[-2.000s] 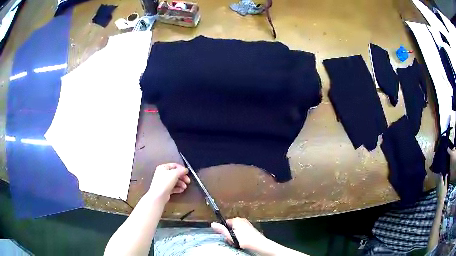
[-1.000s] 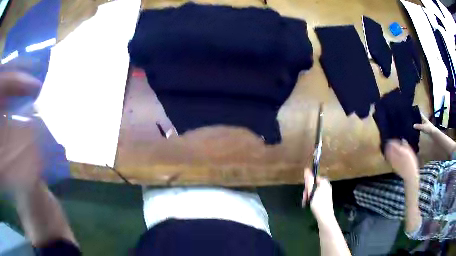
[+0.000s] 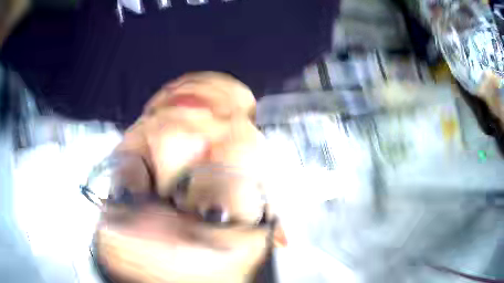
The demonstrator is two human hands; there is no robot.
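Observation:
The view is upside down and heavily blurred. A person (image 3: 193, 149) fills the middle, head downward, close to the camera. The person wears a dark top (image 3: 182, 61) with white lettering at the upper edge. Neither my left hand nor my right hand can be made out. A blurred brownish shape sits in the top left corner; I cannot tell what it is. The shears, the dark cloth and the table do not show.
At the upper right edge is a patterned sleeve (image 3: 464, 41) with a bit of skin beside it. Behind are blurred pale shapes, bright white areas and a small green light (image 3: 482, 155). A thin dark line runs at the lower right.
The camera has swung away from the table and turned over. The cloth, patterns, shears and both hands have left the picture. A person close up now fills the middle.

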